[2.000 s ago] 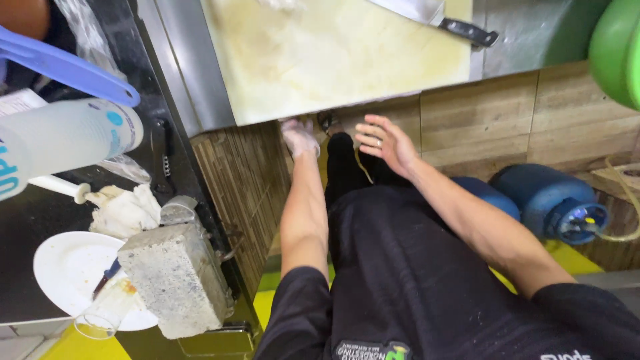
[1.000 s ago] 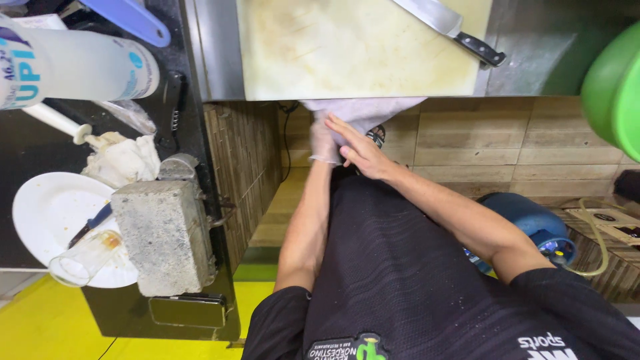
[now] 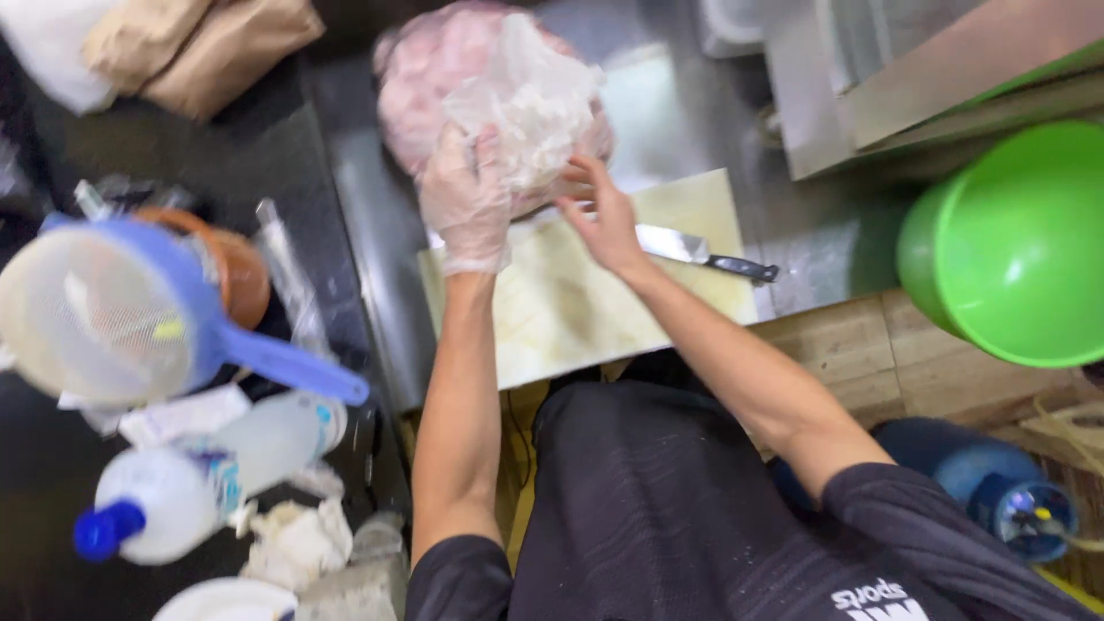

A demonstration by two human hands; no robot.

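Observation:
A large clear plastic bag full of pale pink pieces, apparently raw meat (image 3: pixel 431 78), lies on the steel counter beyond the cutting board. My left hand (image 3: pixel 470 194), in a clear disposable glove, is at the bag's gathered plastic top (image 3: pixel 539 112); blur hides whether its fingers grip it. My bare right hand (image 3: pixel 604 216) is at the bag's near right side, fingers spread and curved, with nothing seen in it. Below both hands is the white cutting board (image 3: pixel 552 319), with a black-handled kitchen knife (image 3: pixel 690 248) lying on it, its handle past the right edge.
On the left dark counter are a blue-handled strainer (image 3: pixel 103 310), an orange-brown pot (image 3: pixel 246 276), a plastic bottle with a blue cap (image 3: pixel 159 500), a crumpled cloth (image 3: pixel 297 539) and a plate (image 3: pixel 226 601). A green basin (image 3: pixel 1026 250) stands right. Blue gas cylinders (image 3: pixel 966 466) are below.
Both hands have moved from beneath the board's near edge, where they were together at a pale cloth or glove, forward to the bag. The view has shifted forward, bringing the bag in.

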